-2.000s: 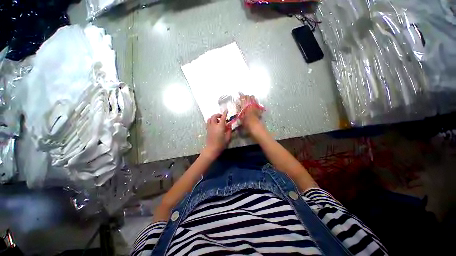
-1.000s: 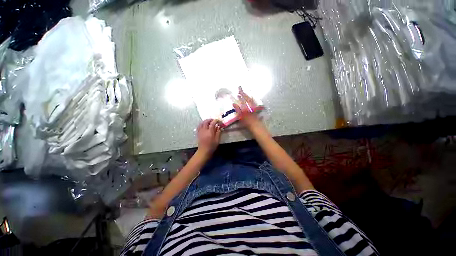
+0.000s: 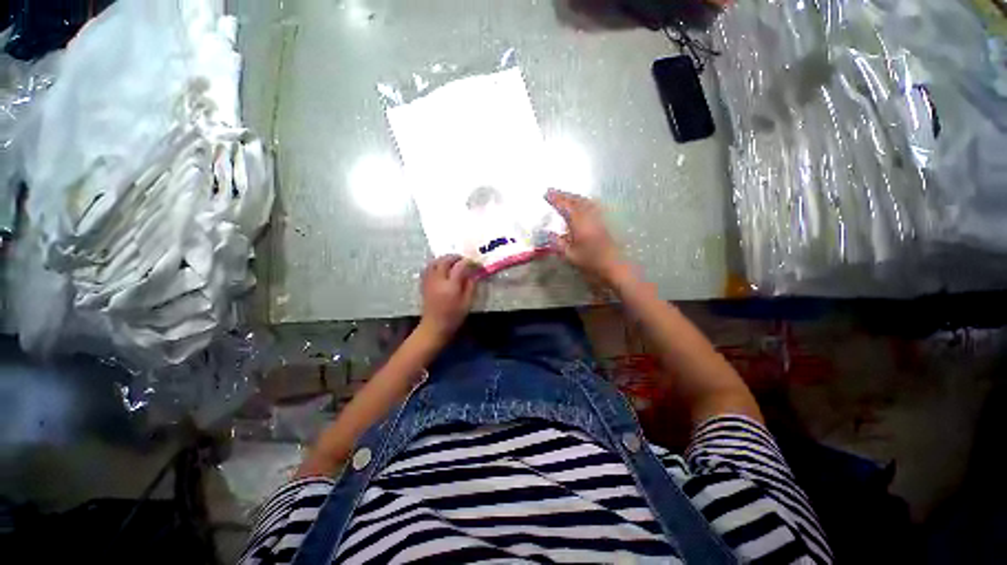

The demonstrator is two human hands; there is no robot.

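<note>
A folded white shirt [image 3: 469,138] lies flat inside a clear self-seal bag [image 3: 436,80] in the middle of the table. Its rounded neckline [image 3: 484,200] and a dark label mark [image 3: 498,245] face me. A red strip [image 3: 510,262] runs across the bag's near end. My left hand [image 3: 448,291] is at the near left corner, its fingertips on the bag's edge. My right hand [image 3: 585,234] is at the near right corner, with fingers at the bag's edge; whether it pinches the plastic is unclear.
A heap of unpacked white shirts [image 3: 166,210] stands at the left. A stack of glossy bagged shirts [image 3: 828,155] stands at the right. A black phone [image 3: 684,99] with a cord lies beside that stack. The near table edge [image 3: 364,319] runs before my body. Red scraps lie below.
The red strip, crumpled between my hands earlier, now lies straight across the bag's end. My right hand has moved right to the corner, and my left hand slightly left.
</note>
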